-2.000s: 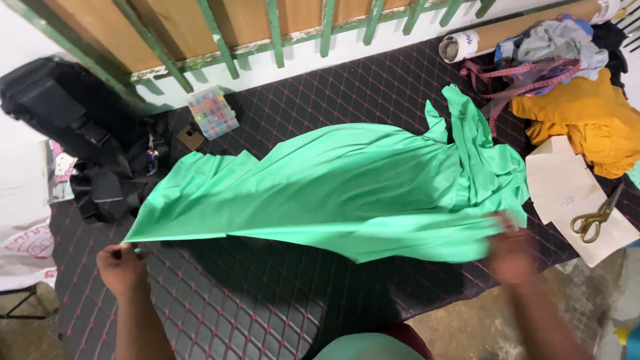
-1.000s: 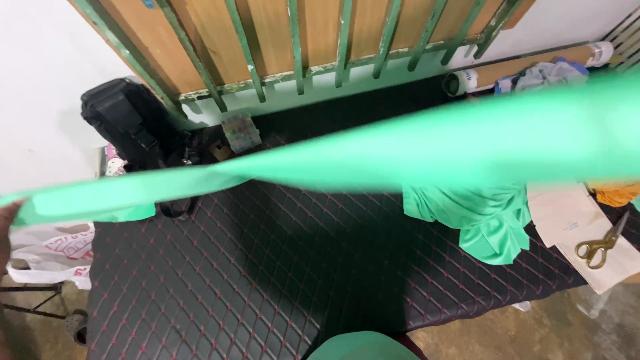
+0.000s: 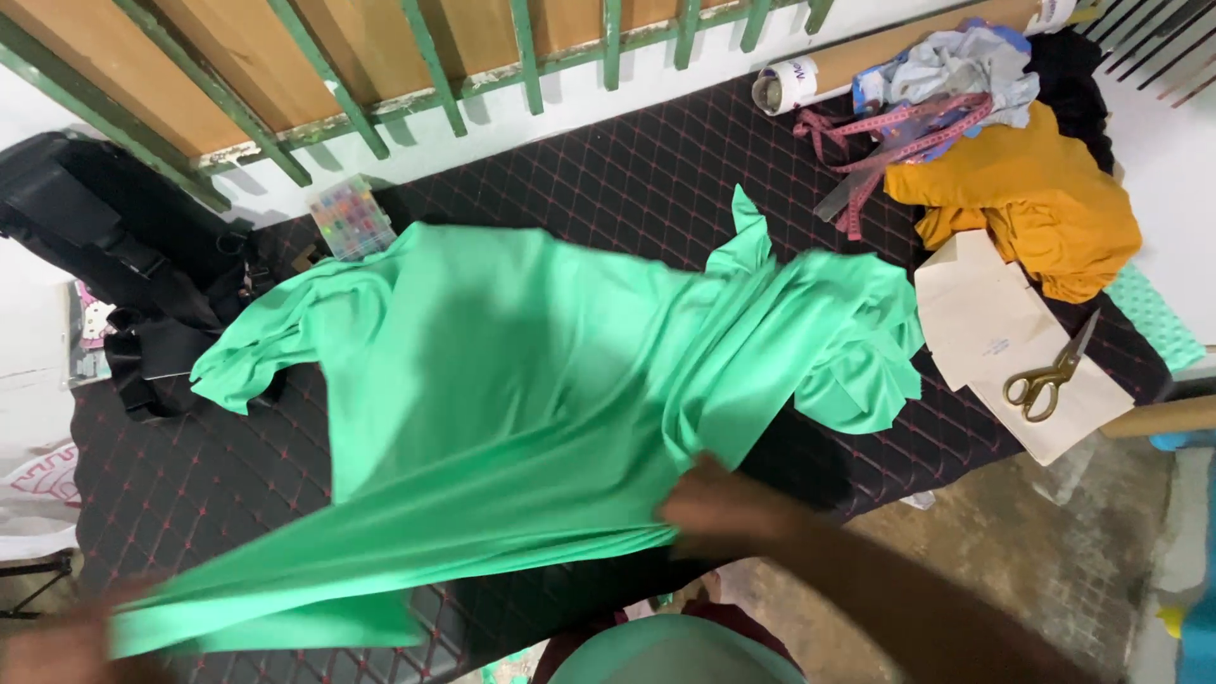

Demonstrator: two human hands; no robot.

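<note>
A large piece of mint green fabric [image 3: 494, 351] lies spread and wrinkled over the black quilted table cover [image 3: 570, 180]. My left hand [image 3: 81, 632], blurred at the lower left, grips one end and pulls it out into a long fold. Near the table's front edge, my right hand [image 3: 708, 503] is closed on the fabric's near side. At the right, the fabric is bunched, with a narrow strip sticking up. Brass-handled scissors [image 3: 1050, 380] rest on beige paper pattern pieces [image 3: 1007, 332], to the right of the fabric.
A black bag [image 3: 104, 228] with straps stands at the left, near a clear compartment box [image 3: 351, 218]. At the back right are a cardboard roll [image 3: 912, 47], a pink measuring tape [image 3: 902, 142], a mustard cloth [image 3: 1035, 199] and other crumpled cloths. Green bars [image 3: 437, 66] line the back wall.
The fabric, stretched and lifted across the view a second ago, is now lower and spread over the table. My right hand, out of view then, shows at the near edge.
</note>
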